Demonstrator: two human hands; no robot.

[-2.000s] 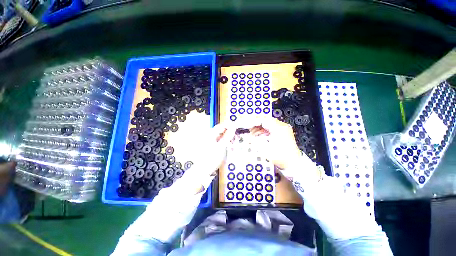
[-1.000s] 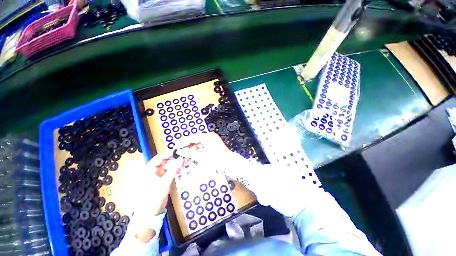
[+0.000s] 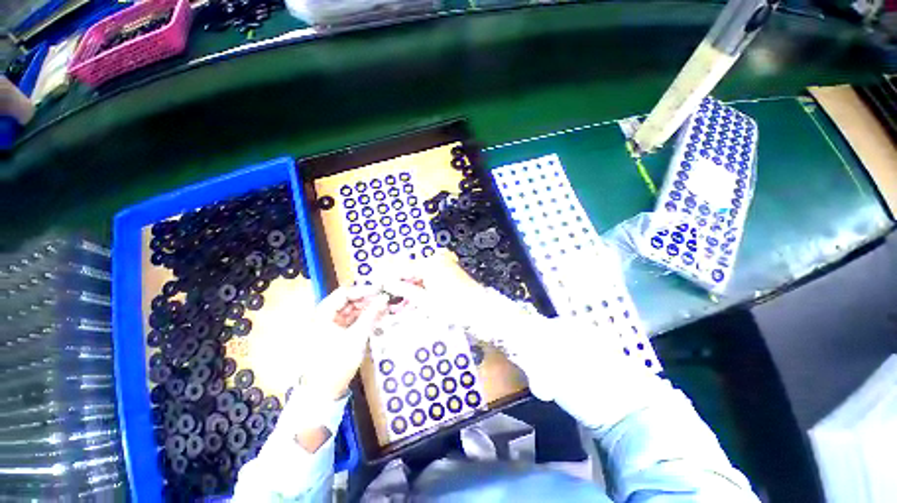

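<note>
My left hand (image 3: pixel 346 324) and my right hand (image 3: pixel 443 300) meet over the black tray (image 3: pixel 382 142), fingertips close together around a small black round part (image 3: pixel 394 300). Both hands are overexposed, so the exact grip is hard to see. Under them lies the white sticker sheet (image 3: pixel 423 365) with dark adhesive rings above and below the hands; its middle is hidden. Loose black discs (image 3: pixel 472 236) lie in the black tray's right side. Many more are heaped in the blue tray (image 3: pixel 131 324) at left.
A second white sheet with small dark dots (image 3: pixel 561 221) lies right of the black tray. Spare ring sheets (image 3: pixel 703 196) in clear film lie further right, near a pale bar (image 3: pixel 693 83). Ribbed clear trays (image 3: pixel 54 373) stand at far left. A pink basket (image 3: pixel 133 44) is at upper left.
The view has turned since the oldest frame and shifted slightly since the last, bringing the pink basket into view. My hands stay together over the sheet, with small finger movements around the part.
</note>
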